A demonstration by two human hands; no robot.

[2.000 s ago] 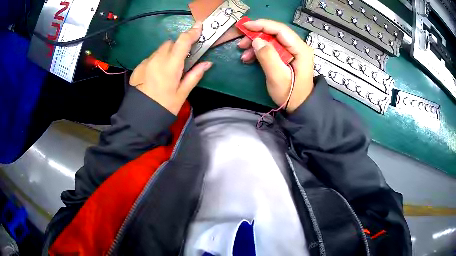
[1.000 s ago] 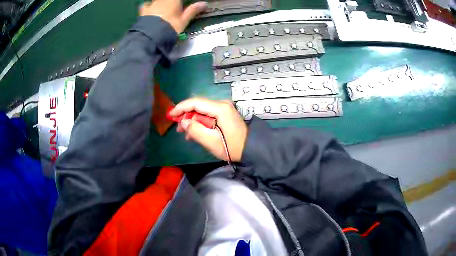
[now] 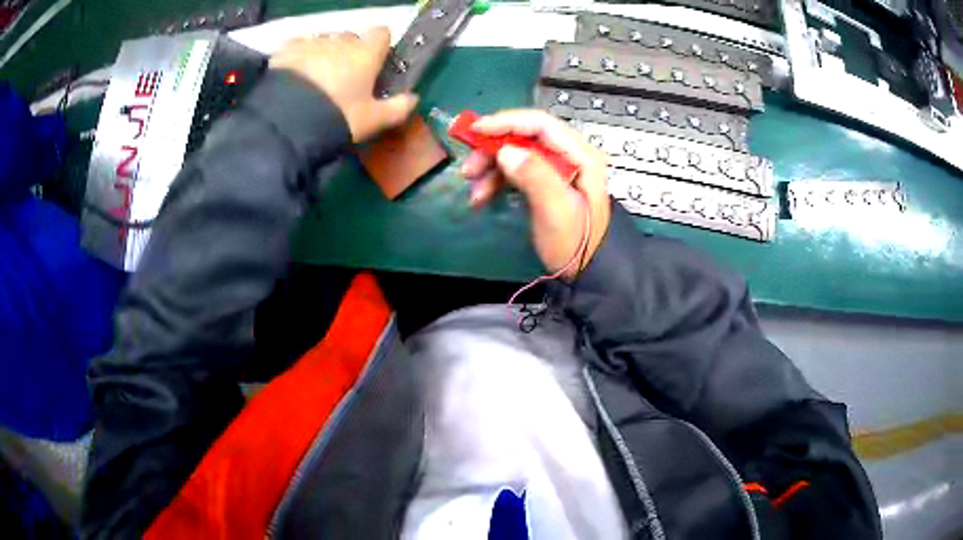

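Note:
My left hand [image 3: 343, 79] holds the near end of a dark grey metal strip [image 3: 423, 42] with a row of round features. The strip slants up and away above a reddish-brown copper plate [image 3: 407, 160] on the green bench. My right hand [image 3: 549, 174] holds a red-handled pen [image 3: 517, 146] like a pencil, to the right of the copper plate. Its thin metal tip points up-left towards the strip, with a gap between them. A thin red and dark wire trails from the handle past my right wrist.
Several grey strips [image 3: 655, 79] lie in rows at the right, with a short bright strip [image 3: 847, 198] beyond. A white rail [image 3: 517, 26] runs behind. A black and silver box [image 3: 143, 137] with red lettering stands at left. Blue fabric [image 3: 48, 274] shows at far left.
Two seconds ago I held a brighter strip over the copper plate. One second ago my left hand was reaching to the back; it has come back nearer with a darker strip. The pen stayed in my right hand.

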